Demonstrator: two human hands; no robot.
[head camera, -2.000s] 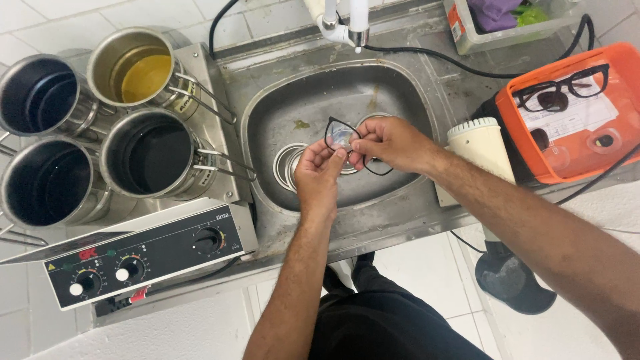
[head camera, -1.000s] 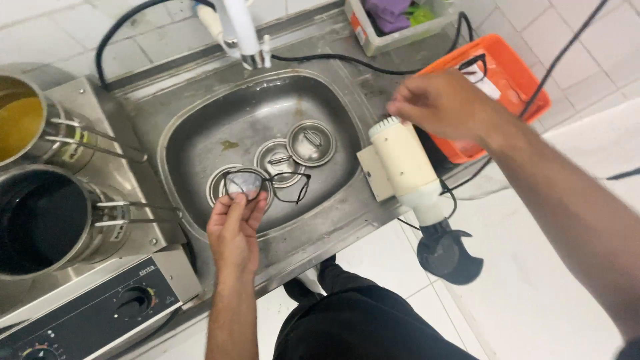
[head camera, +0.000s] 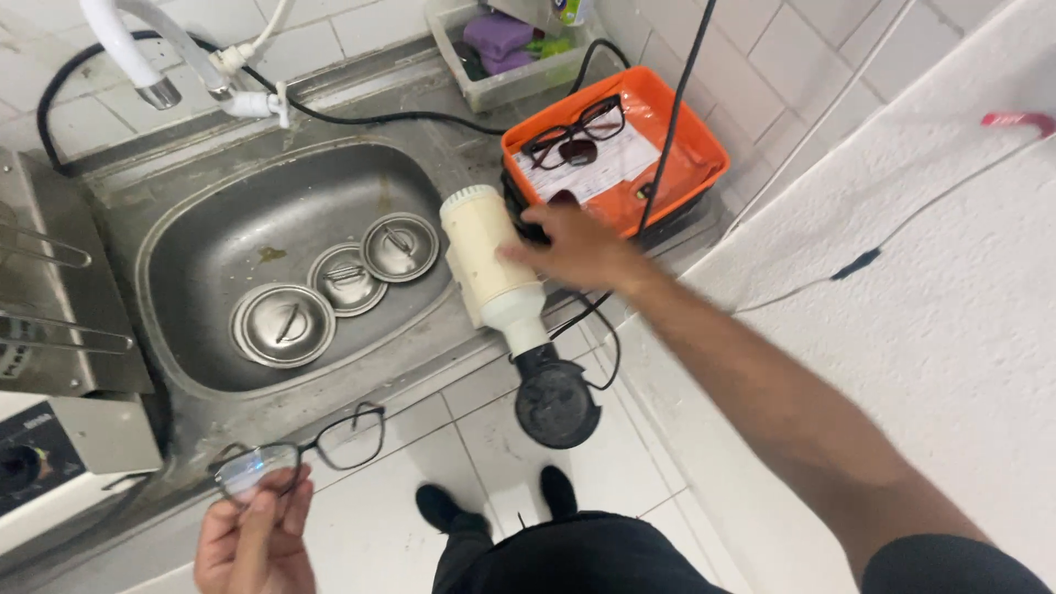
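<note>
My left hand (head camera: 256, 536) pinches a pair of dark-framed eyeglasses (head camera: 307, 446) by one lens, over the sink's front edge. My right hand (head camera: 577, 243) reaches across the cream-coloured heater-like device (head camera: 492, 256), its fingers near or on the body; whether they touch cannot be told. The device has a black round nozzle (head camera: 558, 404) that hangs past the counter edge. Behind my right hand is an orange basket (head camera: 714, 157) holding dark-framed glasses (head camera: 577, 132), a dark lens (head camera: 578, 152) and a paper with writing (head camera: 639, 157).
Metal lids (head camera: 289, 325) lie in the steel sink (head camera: 206, 214) under a white faucet (head camera: 124, 49). A heating unit (head camera: 74, 437) stands at the left. A plastic bin (head camera: 483, 97) with purple cloth-like items is behind. A black cable (head camera: 678, 107) hangs across the orange basket.
My right hand has left the eyeglasses, which my left hand alone holds, and is now beside the cream device. The view has shifted right, with the pots out of sight.
</note>
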